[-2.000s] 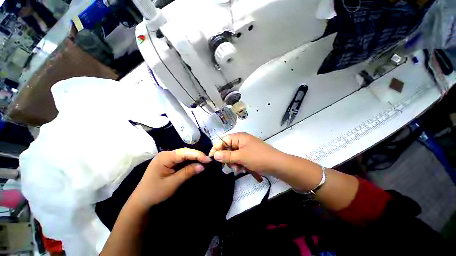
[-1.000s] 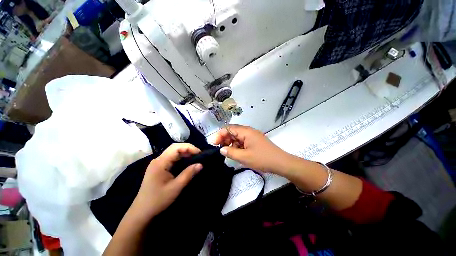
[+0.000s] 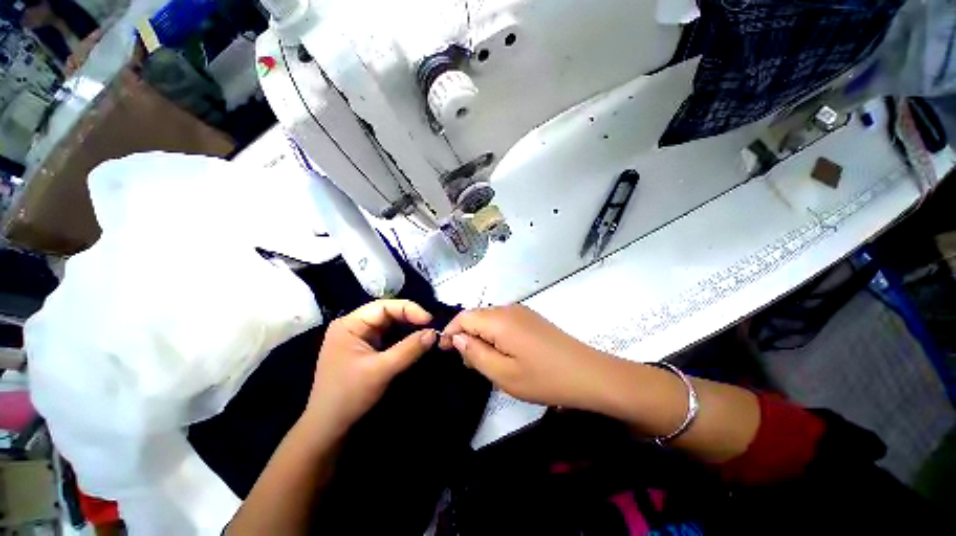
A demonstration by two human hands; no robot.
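The black fabric part [image 3: 419, 450] lies over my lap and the table edge, below the needle area. The white fabric part [image 3: 157, 304] is heaped to its left and touches it. My left hand [image 3: 367, 361] and my right hand [image 3: 514, 351] meet over the black fabric, fingertips nearly touching. Between the fingertips is a tiny light bit, thread or a small trim end, too small to tell. The sewing machine [image 3: 566, 73] stands just beyond my hands, its needle area free of my fingers.
Black thread snips [image 3: 610, 215] lie on the white table [image 3: 671, 304]. Dark plaid cloth [image 3: 776, 68] lies at the machine's upper right. A small brown square [image 3: 826, 172] is near the ruler markings. A brown cardboard box [image 3: 105, 157] is at the upper left, a red bin [image 3: 96, 510] at the lower left.
My hands have come together, and the black edge stretched between them one second ago no longer shows there. The black loop right of my right hand is no longer visible.
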